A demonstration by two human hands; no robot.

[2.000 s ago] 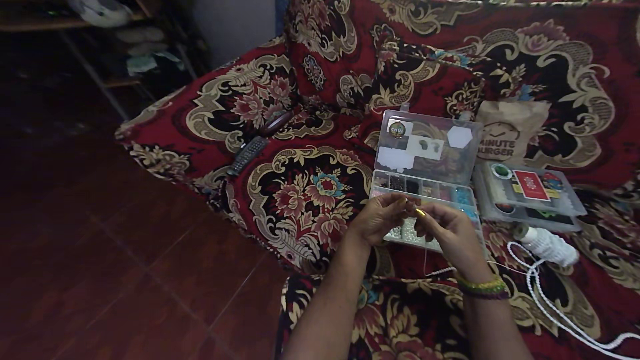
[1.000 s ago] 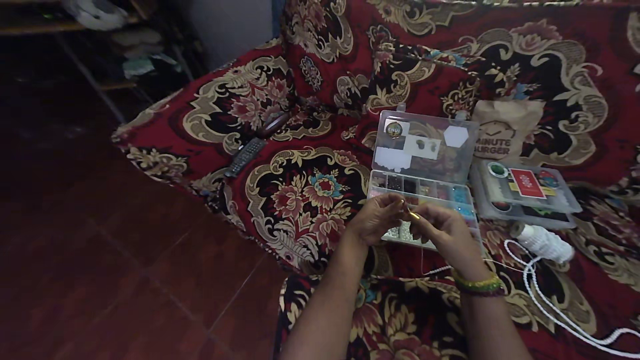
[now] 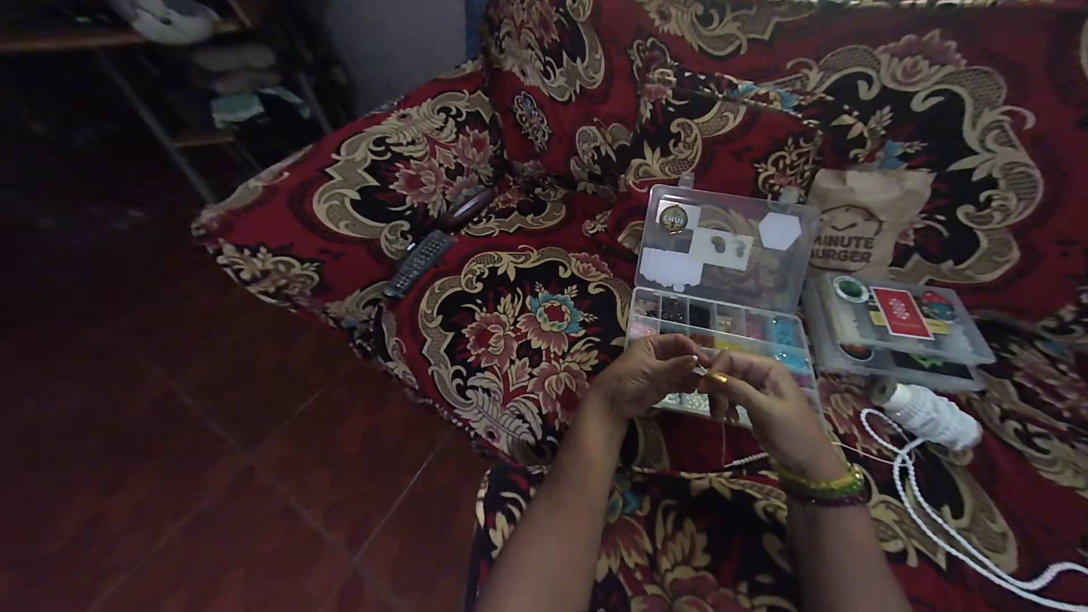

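Observation:
Above the front of a compartmented plastic bead box (image 3: 722, 299), my left hand (image 3: 650, 374) and my right hand (image 3: 756, 391) meet at the fingertips. A tiny whitish piece (image 3: 700, 369), too small to name, is pinched between the left fingertips. A thin thread (image 3: 724, 442) hangs below the right fingers, which appear to grip it; a strand of small white beads (image 3: 748, 460) lies lower down. Colored beads fill the box's compartments, and its clear lid stands raised behind. Beaded bracelets (image 3: 820, 486) circle my right wrist.
Right of the box lie stacked clear plastic cases (image 3: 969, 344), a spool of white cord (image 3: 931, 415) with loose loops, and a brown paper bag (image 3: 880, 212). A remote control (image 3: 418, 263) rests on the patterned sofa (image 3: 544, 425) at left. Shelving (image 3: 204, 138) stands beyond the armrest.
Both hands stay above the bead box with fingertips together; the right fingers have shifted slightly. Nothing else has plainly moved.

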